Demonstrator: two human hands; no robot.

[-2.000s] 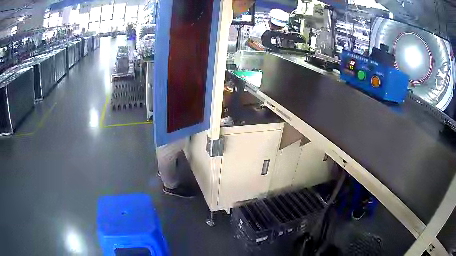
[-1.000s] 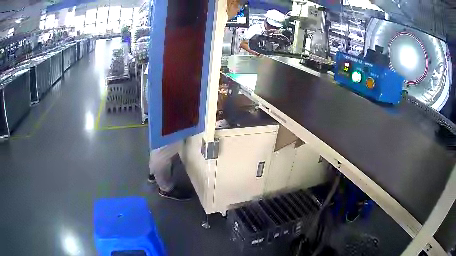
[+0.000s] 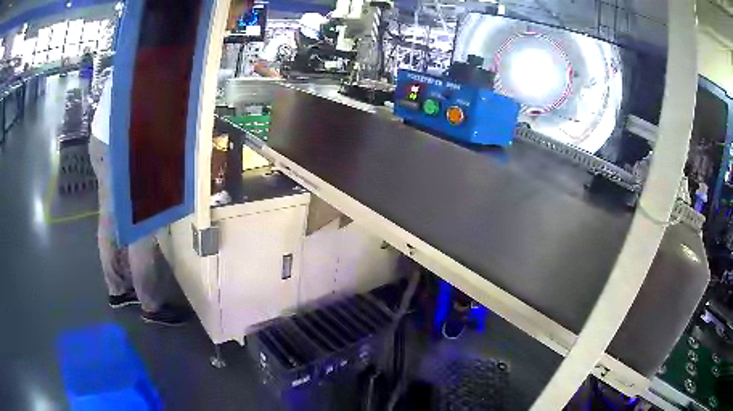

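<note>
Neither of my hands is in the picture. Nearest in front of me is the long plain grey tunnel cover (image 3: 450, 193), running from upper left to lower right. The blue controller box (image 3: 458, 108) sits on it, with red and green digits, a green button and an orange button. Behind it the inspection monitor (image 3: 554, 80) shows a bright disc with a red ring. The green conveyor belt shows at the cover's far end (image 3: 251, 122) and at the lower right (image 3: 695, 361), where pale round parts sit on it.
A cream frame post (image 3: 635, 241) slants across the right. The blue-framed machine door (image 3: 165, 112) stands at left, a person's legs (image 3: 128, 257) behind it. A cream cabinet (image 3: 257, 273), black slotted tray (image 3: 321, 337) and blue stool (image 3: 104, 365) stand below. Another person (image 3: 309, 32) is beyond the cover.
The view has turned right, so the door, cabinet, stool and controller box sit further left. The slanting post and the cover's right end now show more. The person behind the door shows more.
</note>
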